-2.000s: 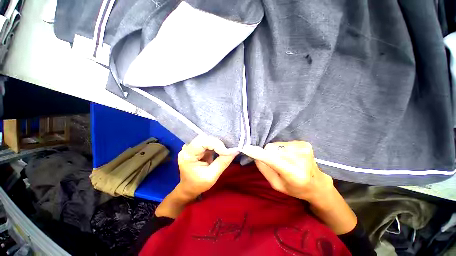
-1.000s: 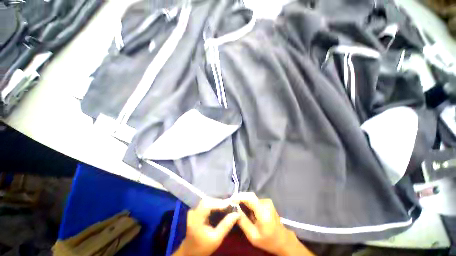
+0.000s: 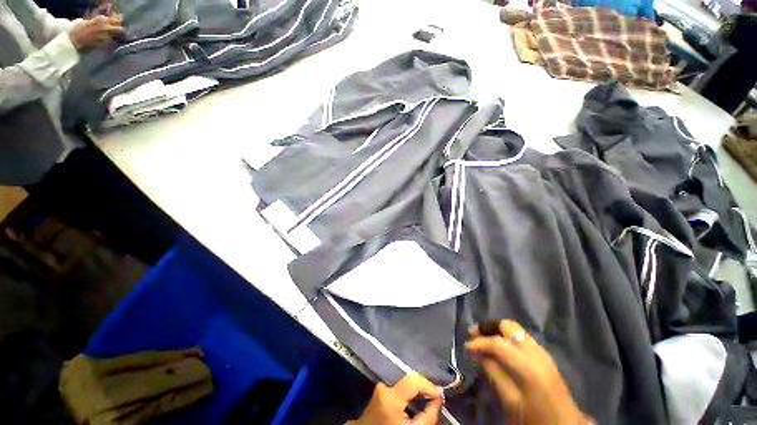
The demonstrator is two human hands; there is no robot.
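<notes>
The dark grey garment (image 3: 539,249) lies spread on the white table, with paired white seam lines. Its white-lined hem (image 3: 365,336) runs down to my left hand (image 3: 402,402), which pinches it at the bottom edge of the picture, partly cut off. My right hand (image 3: 525,372) is raised just right of it, over the garment, slightly blurred. Its thumb and fingers are bent close together, with a ring and a dark band on the fingers; no needle or thread can be made out. A pocket piece with pale underside (image 3: 402,274) is folded above the hem.
A blue bin (image 3: 195,303) with folded khaki cloth (image 3: 137,386) is below the table edge (image 3: 207,249). Another person's hand (image 3: 97,31) rests on grey garments (image 3: 241,37) at upper left. Brown checked cloth (image 3: 603,43) lies at upper right, a small dark item (image 3: 427,33) at top.
The view has lifted and widened, showing more table and another person. My right hand has come away from my left at the hem; my left still pinches it.
</notes>
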